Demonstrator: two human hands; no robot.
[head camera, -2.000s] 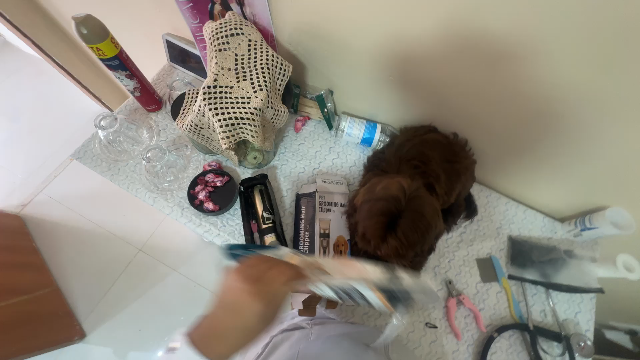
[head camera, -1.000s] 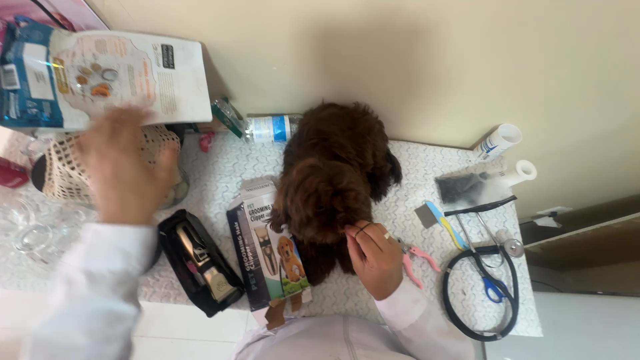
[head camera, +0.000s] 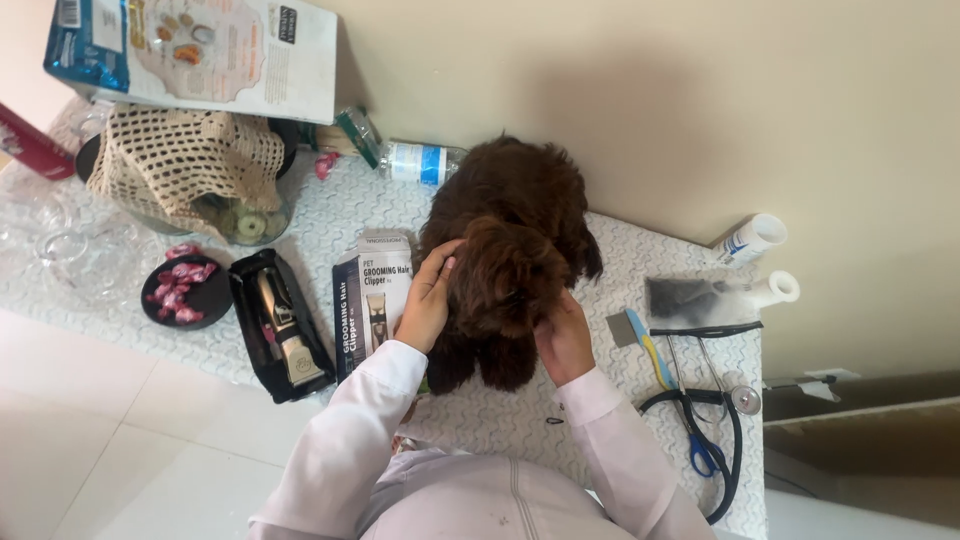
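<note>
A small, curly brown dog (head camera: 510, 202) is on the covered table, facing me with its head lowered. My left hand (head camera: 431, 296) rests against the side of its head, fingers in the fur near the ear. On the other side, my right hand (head camera: 564, 337) touches the fur by its cheek and chin; its fingertips are partly hidden. Left of the dog stands a printed box for a pet grooming hair clipper (head camera: 386, 277), beside an open black case with a gold hair clipper (head camera: 285, 322). A flea comb (head camera: 637, 337) with a blue and yellow handle lies to the right.
A stethoscope (head camera: 739, 450), blue-handled scissors (head camera: 703, 454) and a white tube (head camera: 750, 240) are at the right. A plastic bottle (head camera: 420, 163) lies behind the dog. At left are a pet food bag (head camera: 225, 60), crocheted cloth (head camera: 180, 157), a dish of wrapped candies (head camera: 187, 307) and glassware (head camera: 97, 255).
My left hand has moved from beside the food bag to the dog's head. The blurred package held two seconds ago is out of my hands. My right hand stays by the dog's face.
</note>
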